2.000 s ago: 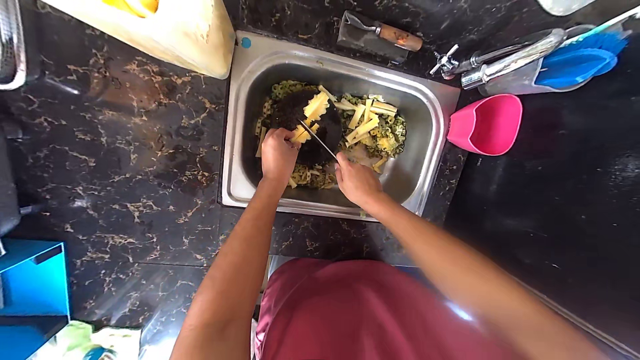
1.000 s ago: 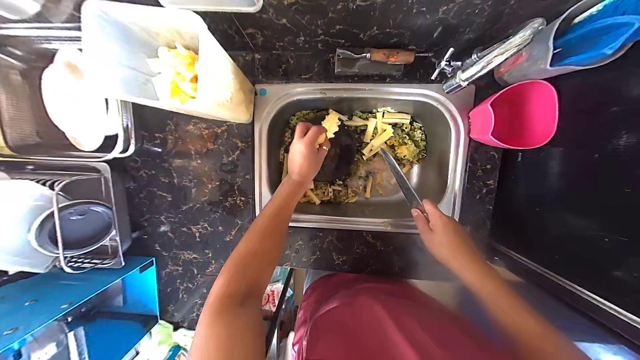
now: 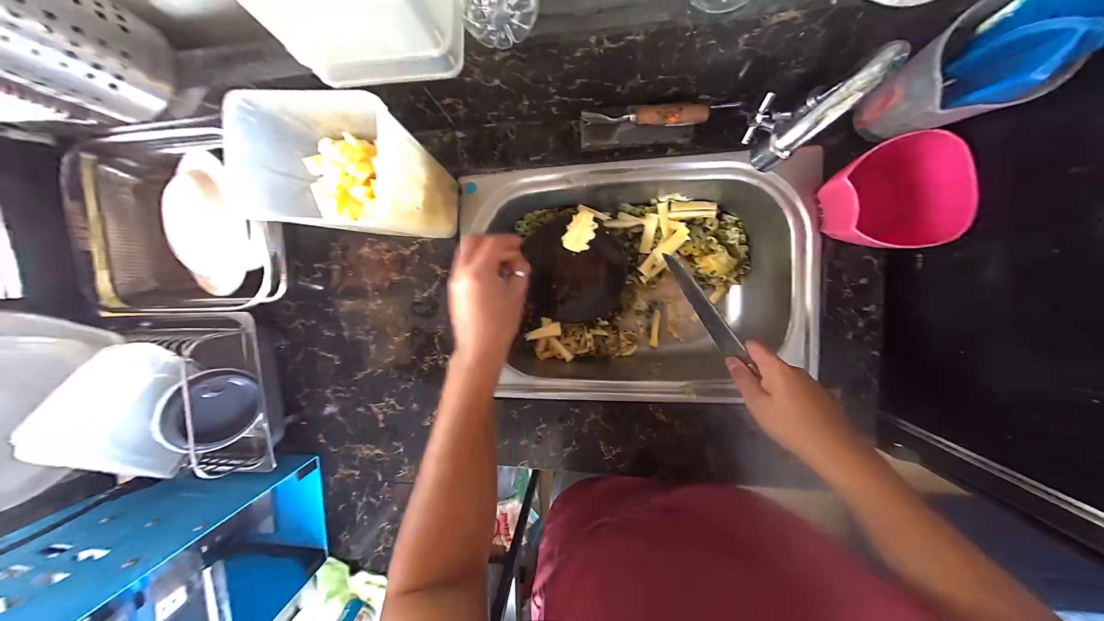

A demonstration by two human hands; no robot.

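My right hand (image 3: 780, 392) grips the handle of a knife (image 3: 709, 312), its blade slanting over the steel sink (image 3: 806, 259). My left hand (image 3: 490, 289) is at the sink's left edge, blurred, fingers curled; whether it holds anything is unclear. A yellow pineapple piece (image 3: 580, 230) lies on a round dark board (image 3: 578, 276) inside the sink. Green and yellow peelings (image 3: 729, 246) and pale cut strips (image 3: 664, 250) lie around the board. Left of the sink, a whitish plastic container (image 3: 423, 194) holds yellow fruit chunks (image 3: 349, 177).
A wooden-handled peeler or scraper (image 3: 671, 114) lies behind the sink. The faucet (image 3: 828, 108) and a pink plastic scoop or pitcher (image 3: 914, 190) are at right. Dish racks (image 3: 228, 315) stand at left, with a blue shelf (image 3: 155, 535) in front. A dark marbled counter (image 3: 371, 328) surrounds the sink.
My left hand has let go of the yellow piece and moved left from the board. The knife, earlier at the piece, has moved right with my right hand. The view has shifted.
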